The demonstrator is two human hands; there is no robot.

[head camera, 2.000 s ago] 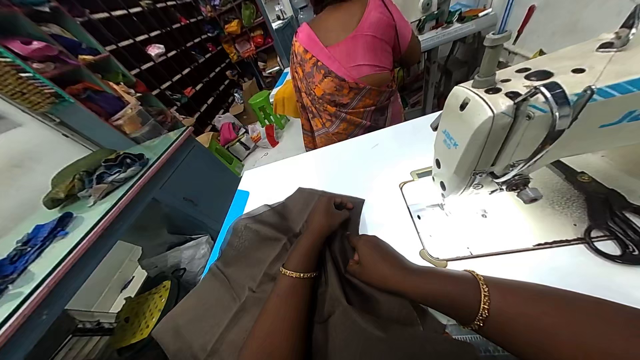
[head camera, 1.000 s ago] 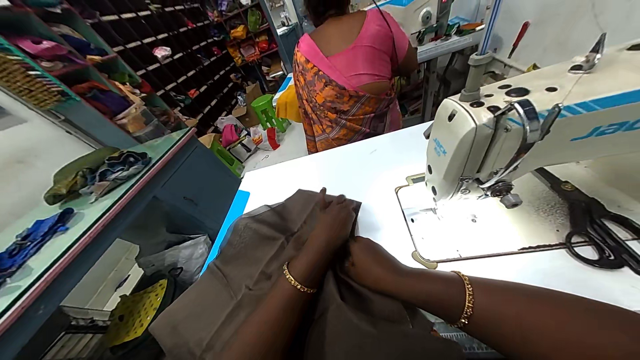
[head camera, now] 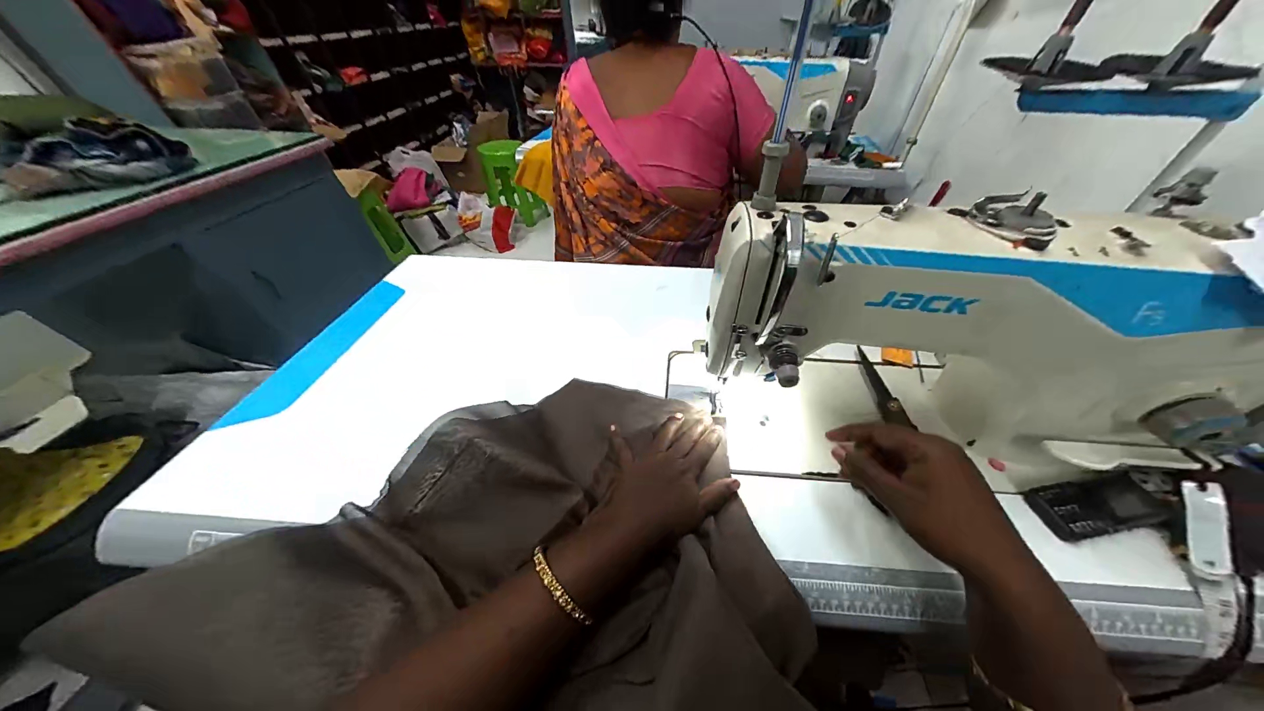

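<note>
Brown fabric lies over the front left of the white sewing table, with one edge close to the needle area of a Jack sewing machine. My left hand rests flat on that fabric, fingers spread, just in front of the lit presser foot. To the right, my right hand is off the fabric, with its fingers curled and thumb near the index finger, above the front edge of the machine bed. Black scissors lie partly beneath it; their handles are mostly hidden. Whether my fingers touch them cannot be told.
A dark pouch or device lies at the table's right, near a hanging measuring tape. A ruler strip runs along the front edge. Beyond the table, a person in a pink blouse has their back to me. A counter stands left.
The fabric's edge has moved to the needle area. My left hand has flattened on it. My right hand has let go of the fabric and moved right, over the scissors. The view has turned right.
</note>
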